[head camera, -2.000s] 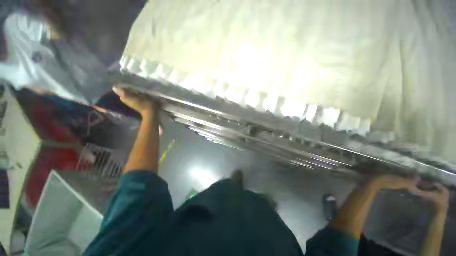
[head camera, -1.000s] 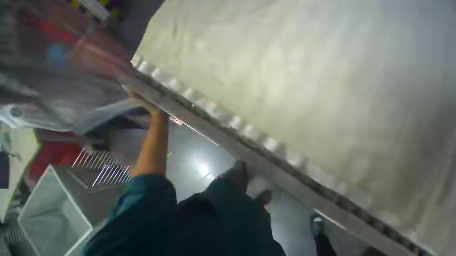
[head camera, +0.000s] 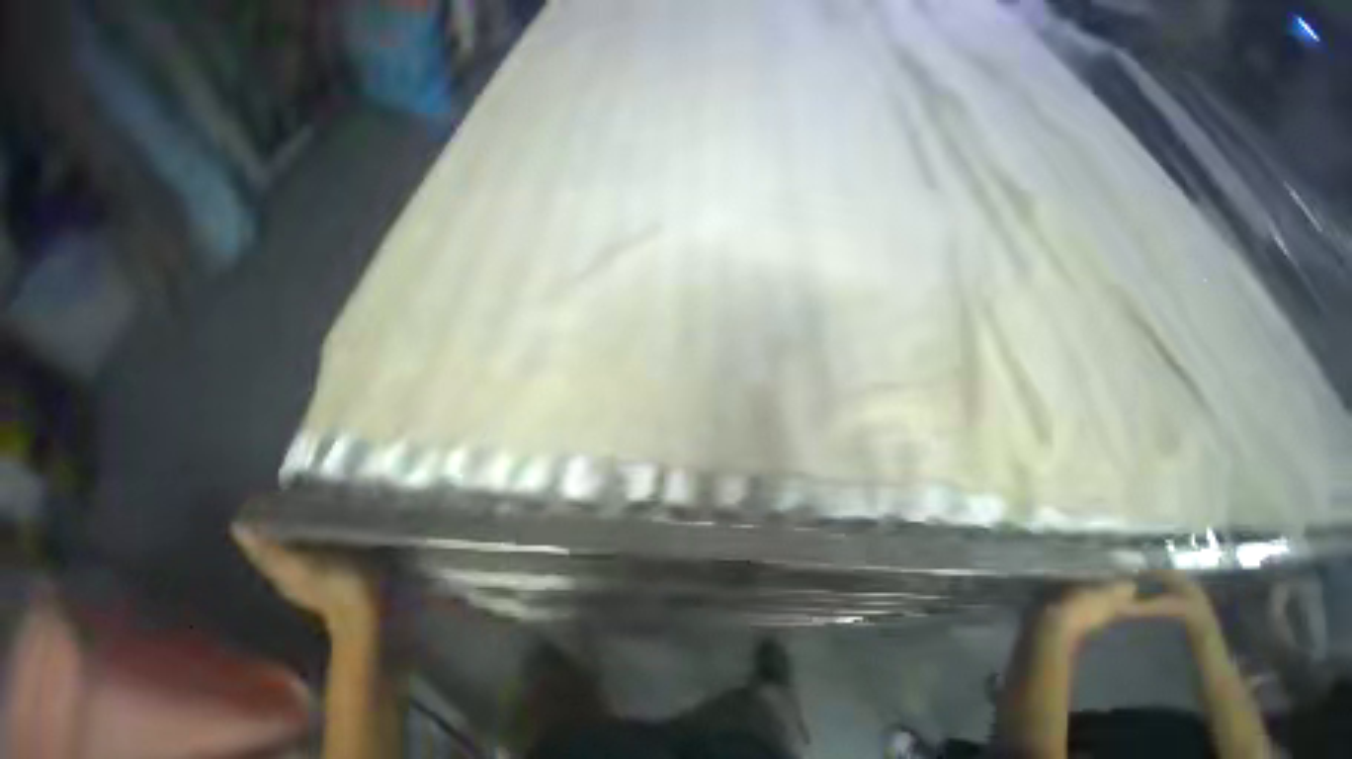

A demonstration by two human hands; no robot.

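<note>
The rack trolley's end rail [head camera: 712,546] runs nearly level across the lower view. A wrinkled cream cover cloth [head camera: 712,297] lies over the rack top. Ridged white and silvery pleated strips [head camera: 593,478] show along its near edge. Silvery tiers show below the rail, blurred. My left hand [head camera: 304,578] grips the rail near its left end; its fingertips are partly hidden. My right hand [head camera: 1090,605] is on the rail at the right, its fingers partly hidden by the rail.
Another person's hand [head camera: 1183,601] is at the rail, close beside my right hand. A reddish-orange tub [head camera: 163,694] is at the lower left. Grey floor [head camera: 223,386] runs along the rack's left side. A shiny translucent sheet [head camera: 1231,148] is at the upper right. Feet show below the rack.
The rack end has swung from a slant to nearly level across the view. The grey tub has left view and the reddish-orange tub has appeared. My right hand is visible again at the rail.
</note>
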